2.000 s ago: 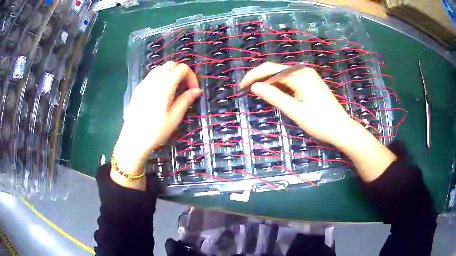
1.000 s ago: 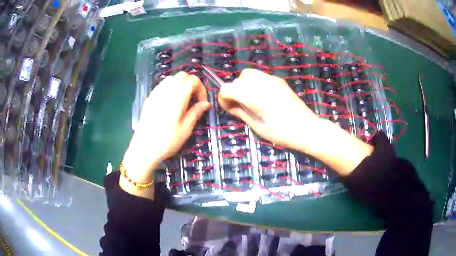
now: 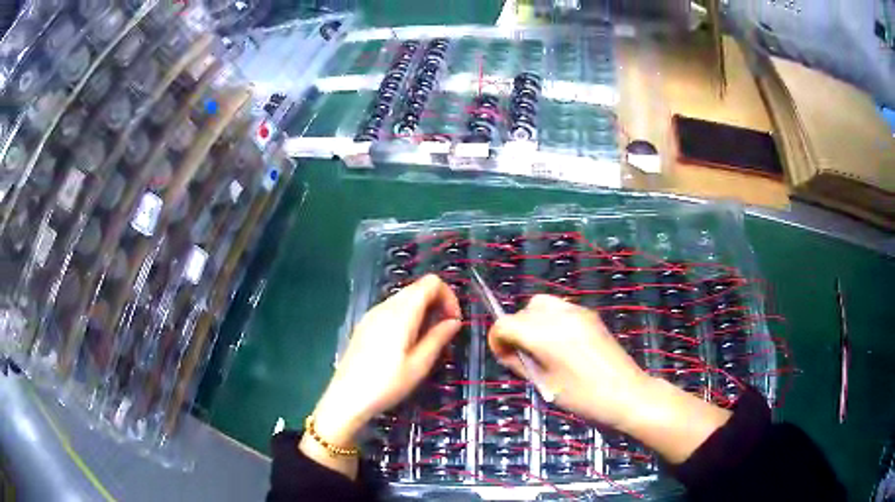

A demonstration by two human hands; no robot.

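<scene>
A clear blister tray [image 3: 361,257] holds rows of round dark speaker units [image 3: 562,257] on edge, with thin red lead wires [image 3: 687,284] trailing right. My right hand [image 3: 564,343] is closed around slim silver tweezers [image 3: 486,296], held like a pen, tips pointing up and left over the unit rows. My left hand [image 3: 402,343] is over the tray's left part, thumb and forefinger curled close together. Whether a unit or wire is between them cannot be told.
Stacked trays [image 3: 118,225] stand at the left. A second, partly filled tray [image 3: 574,59] lies at the far edge. A dark pad [image 3: 728,145] and cardboard [image 3: 834,137] are at upper right. A thin stick [image 3: 842,353] lies on the green mat [image 3: 294,265] at right.
The view has tilted up, so the far tray and dark pad now show. My right hand has moved from the tray's middle towards my left hand, with the tweezers turned up and left.
</scene>
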